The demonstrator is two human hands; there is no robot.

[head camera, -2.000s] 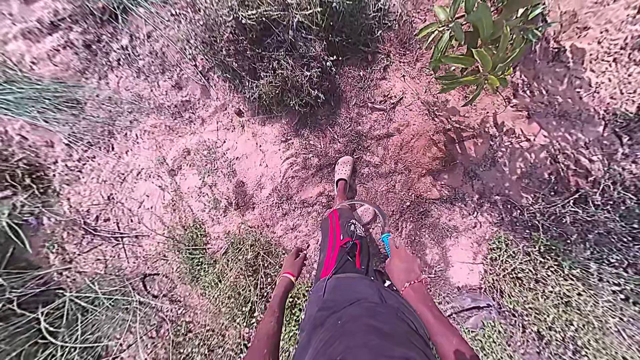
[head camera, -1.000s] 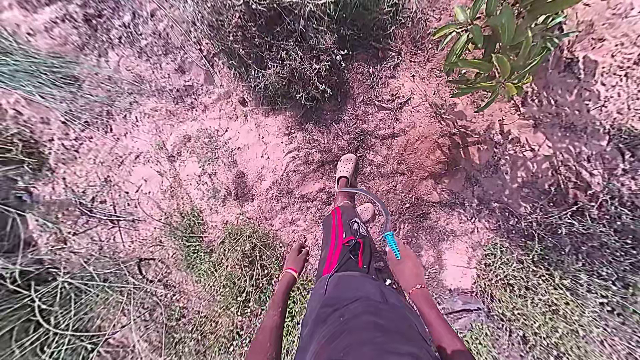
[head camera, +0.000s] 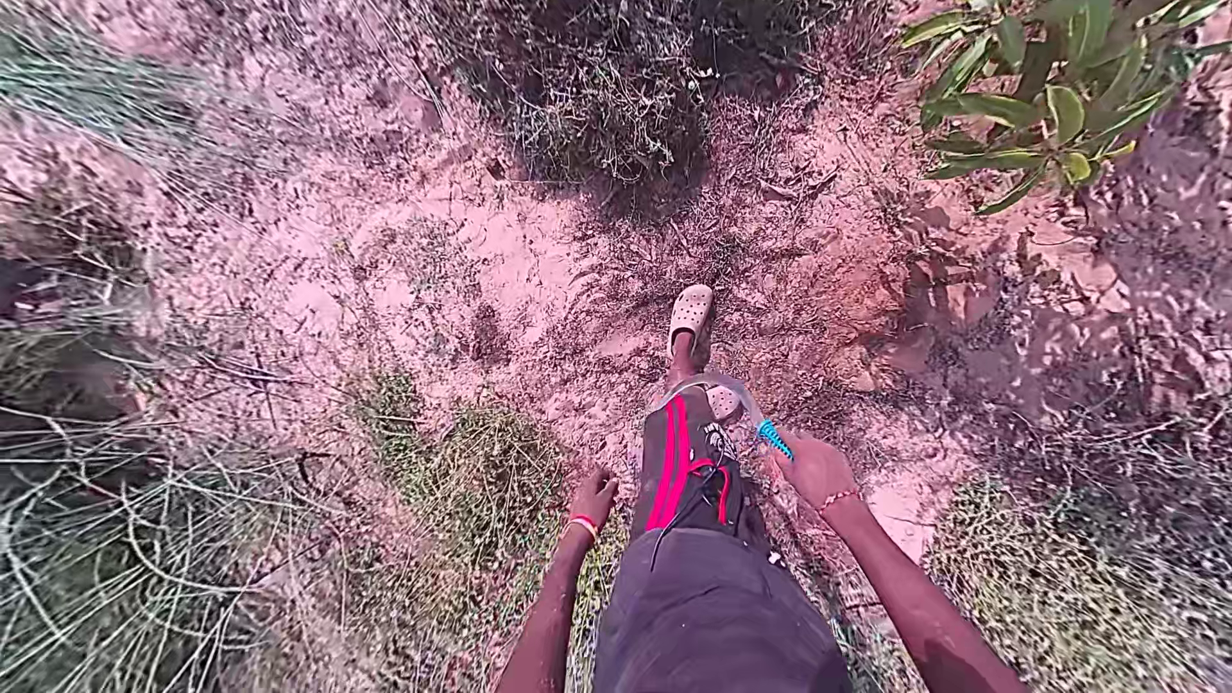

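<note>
A sickle with a thin curved metal blade (head camera: 736, 387) and a ribbed turquoise handle (head camera: 773, 439) is in my right hand (head camera: 816, 469), which is closed around the handle's lower end. The blade arcs leftward over my dark trousers with red stripes (head camera: 674, 462). My left hand (head camera: 594, 498) hangs beside my left thigh, holding nothing that I can see, its fingers loosely bent and partly apart. Both wrists wear thin red bands. A light perforated clog (head camera: 691, 313) is on my forward foot, and the other clog (head camera: 724, 401) shows partly behind the blade.
Reddish dry soil (head camera: 520, 250) lies underfoot. A dark shrub (head camera: 616, 106) grows ahead and a broad-leaved green plant (head camera: 1059, 106) at the upper right. Dry, tangled grass (head camera: 106, 549) stands at the lower left, with low green growth (head camera: 1049, 577) at the lower right.
My right hand and the sickle swing a little between frames, the blade staying in front of my legs. My left hand stays near my thigh.
</note>
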